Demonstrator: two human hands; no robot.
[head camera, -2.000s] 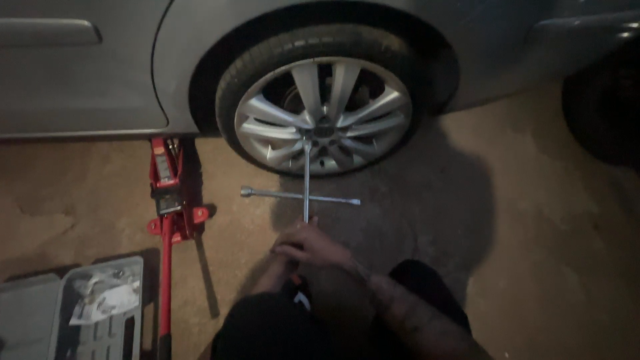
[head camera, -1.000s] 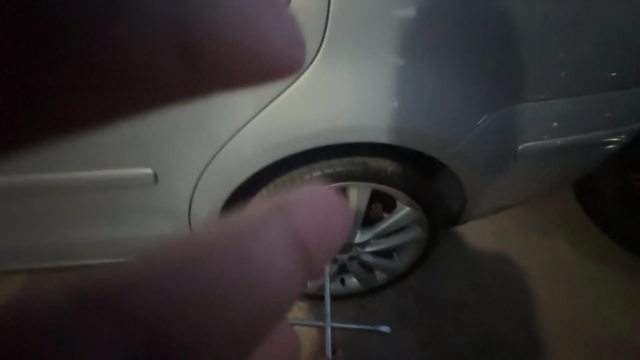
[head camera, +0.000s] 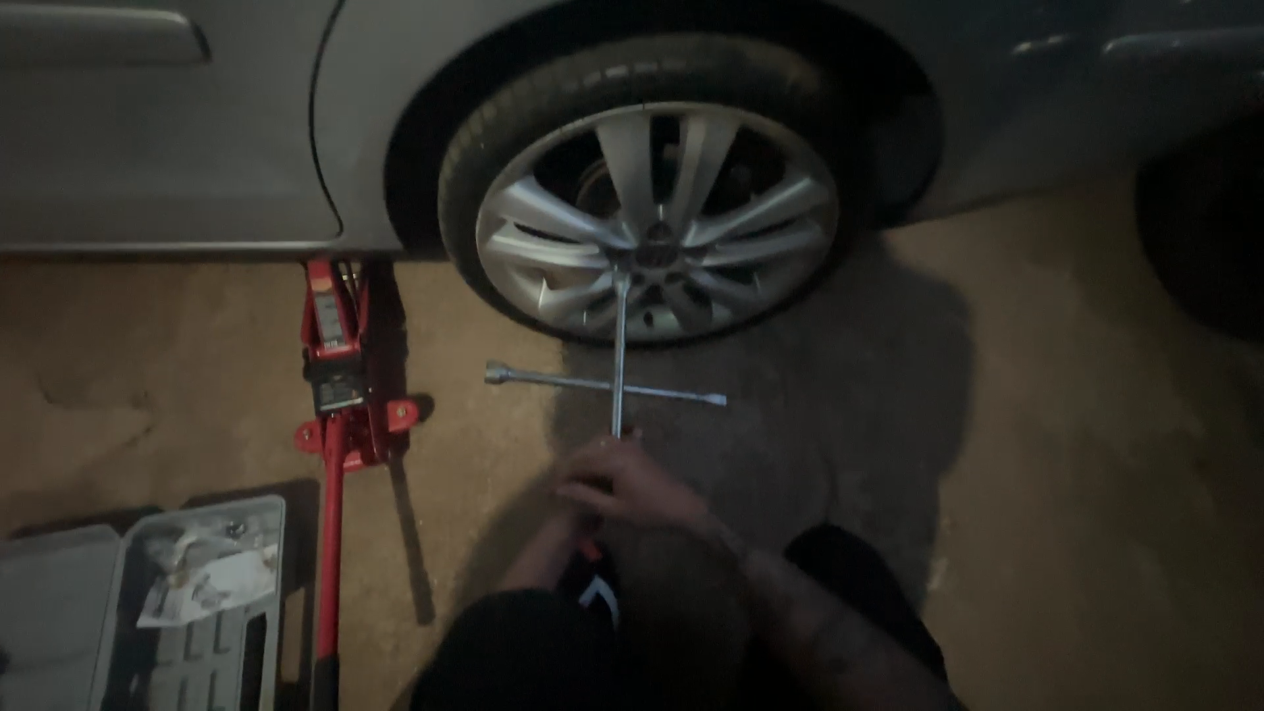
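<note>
A four-way lug wrench (head camera: 619, 355) has its far socket against the lug area of the alloy wheel (head camera: 731, 219), just below the hub cap. My right hand (head camera: 632, 482) is closed around the wrench's near end. Close beneath it is my left hand (head camera: 581, 509), partly covered by the right; its fingers are too dark and hidden to tell what they hold. The wrench's cross bar lies nearly level, with one socket out to the left and a thinner tip to the right. The tire (head camera: 469, 188) sits in the wheel arch of a silver car (head camera: 197, 138).
A red floor jack (head camera: 336, 395) stands at the car's sill, left of the wheel, its long handle (head camera: 331, 553) pointing toward me. An open grey plastic case (head camera: 197, 652) with a plastic bag (head camera: 212, 583) lies at lower left. Another dark tire (head camera: 1205, 237) is at far right.
A blurred hand that was raised close to the camera one second ago is gone from there. Both hands are now together at the wrench's near end, and the view has tilted back down.
</note>
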